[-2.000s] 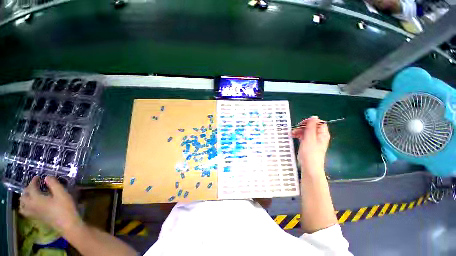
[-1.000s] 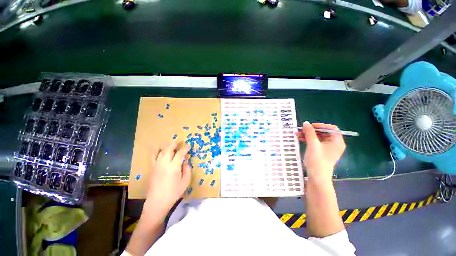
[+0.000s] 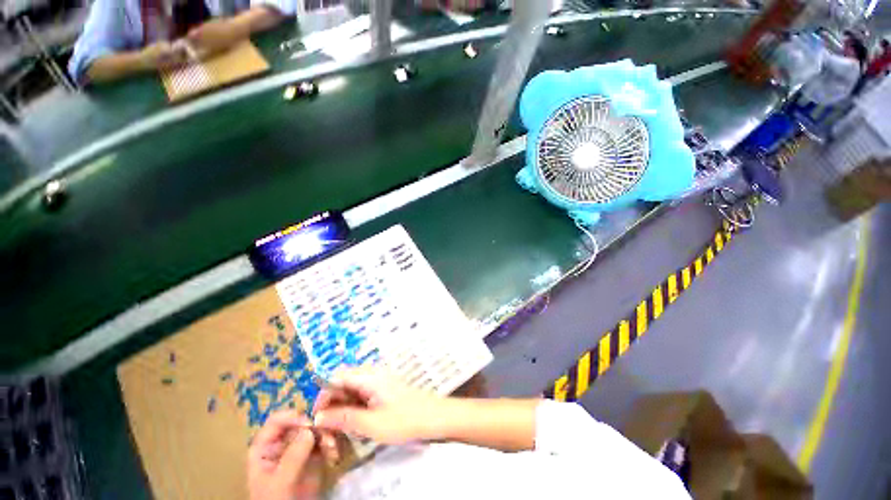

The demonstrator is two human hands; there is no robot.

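My left hand (image 3: pixel 285 457) and my right hand (image 3: pixel 376 408) meet at the near edge of the work area, fingertips close together. Whatever is between the fingers is too small and blurred to make out, and tweezers cannot be seen in the right hand. The white parts tray (image 3: pixel 445 356), with rows of small slots, lies just beyond the right hand. Bright-blue pieces (image 3: pixel 337 327) are scattered over its left part. More blue pieces lie on the brown board (image 3: pixel 171 415), left of the tray and beyond the left hand.
A lit smartphone (image 3: pixel 299 244) stands behind the tray. A light-blue fan (image 3: pixel 674 132) stands on the green bench, its cable trailing. The blister tray (image 3: pixel 34 439) is cut off at lower left. A grey post (image 3: pixel 503 88) rises behind. A person's hands (image 3: pixel 200 41) work opposite.
The view has swung right and tilted. My left hand has left the blister tray, passed over the board and come together with my right hand, which moved from the tray's right side to its near edge.
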